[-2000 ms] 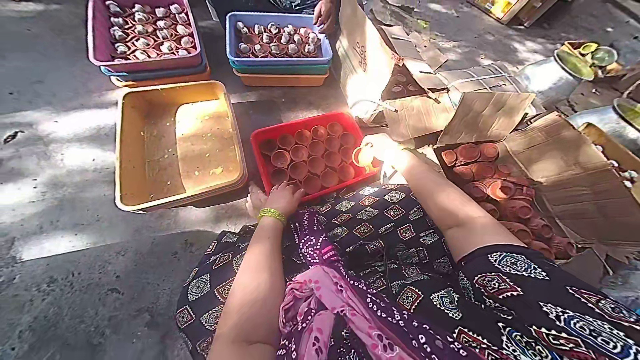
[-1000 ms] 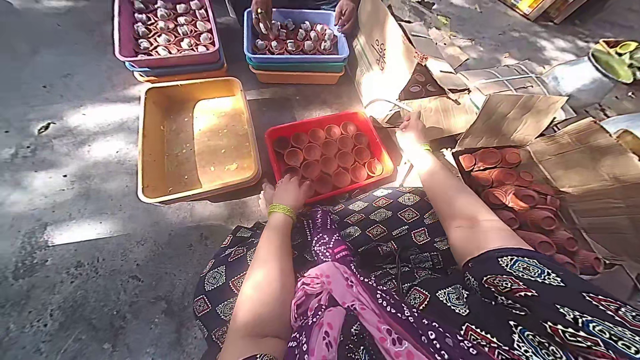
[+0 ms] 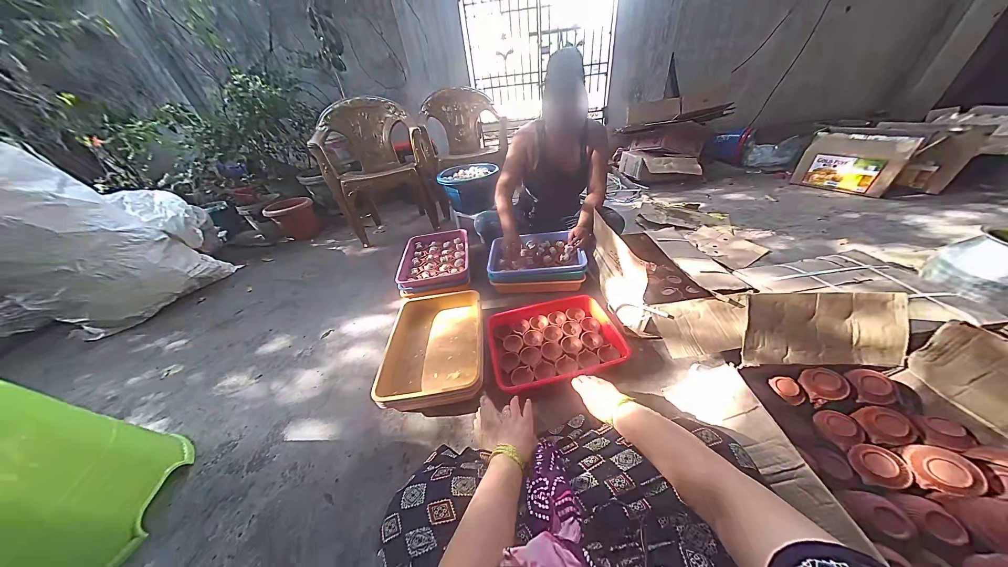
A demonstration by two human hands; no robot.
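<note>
A red plastic tray (image 3: 516, 386) filled with rows of small clay cups (image 3: 551, 349) lies on the ground before me. My left hand (image 3: 504, 428) is at the tray's near left, fingers spread and holding nothing. At the near right edge of the tray is my right hand (image 3: 602, 399), palm down, with no cup visible in it; whether it touches the rim is hard to tell. To the left of the red tray stands a bare yellow tray (image 3: 429, 346) on a stack. More clay cups (image 3: 882, 425) lie jumbled in an open cardboard box (image 3: 776, 425) at the right.
Across from me a person (image 3: 555, 169) sits with both hands at a blue tray (image 3: 537, 276) of filled cups. Beside it is a pink tray (image 3: 433, 279), similarly filled. A blue tub (image 3: 468, 193), plastic chairs (image 3: 366, 146), a green plastic object (image 3: 79, 472) and cardboard flaps (image 3: 825, 327) surround the area.
The view has tilted up a lot. My right hand has moved from the cardboard at the tray's right to its near edge. My left hand has drawn back from the cups.
</note>
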